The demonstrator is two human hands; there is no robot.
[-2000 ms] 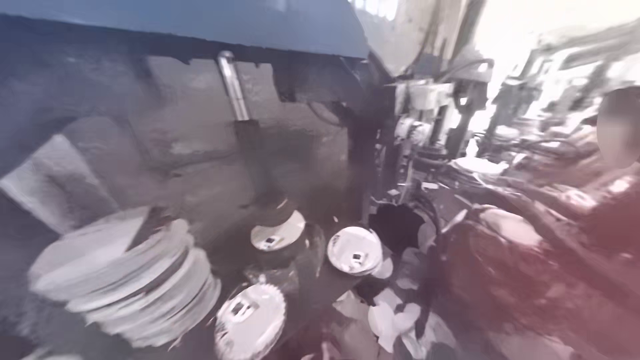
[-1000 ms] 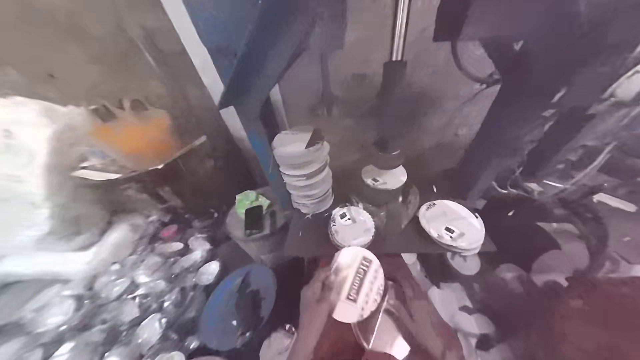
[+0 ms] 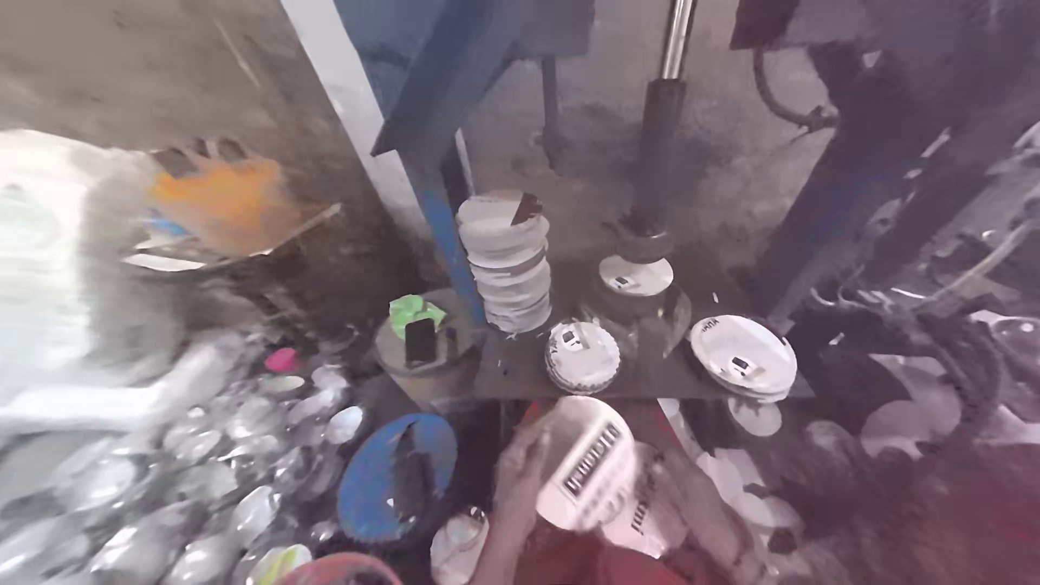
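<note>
My left hand (image 3: 520, 467) grips the left side of a round, pale printed disc (image 3: 589, 463), low in the middle of the view. Just right of it, my right hand (image 3: 703, 496) is at a second printed disc (image 3: 650, 508), which overlaps the first; its fingers are mostly hidden. Beyond my hands, a short stack of white discs with wavy rims (image 3: 582, 357) stands on a dark metal table (image 3: 520, 378). A further white disc (image 3: 636, 275) lies under the press's dark cylindrical head (image 3: 646, 236). Shallow white discs or plates (image 3: 743, 357) sit at the table's right edge.
A tall stack of pale discs (image 3: 508, 264) stands at the back left, beside a blue machine frame (image 3: 439, 162). A dark phone (image 3: 420, 340) and green wrapping (image 3: 413, 313) lie on a round stand. A blue disc (image 3: 398, 475) and many shiny plates or bowls (image 3: 195, 479) fill the lower left.
The view has swung left and down since two seconds ago, bringing my hands in. Over the last second, the second printed disc has come into clearer view beside the first.
</note>
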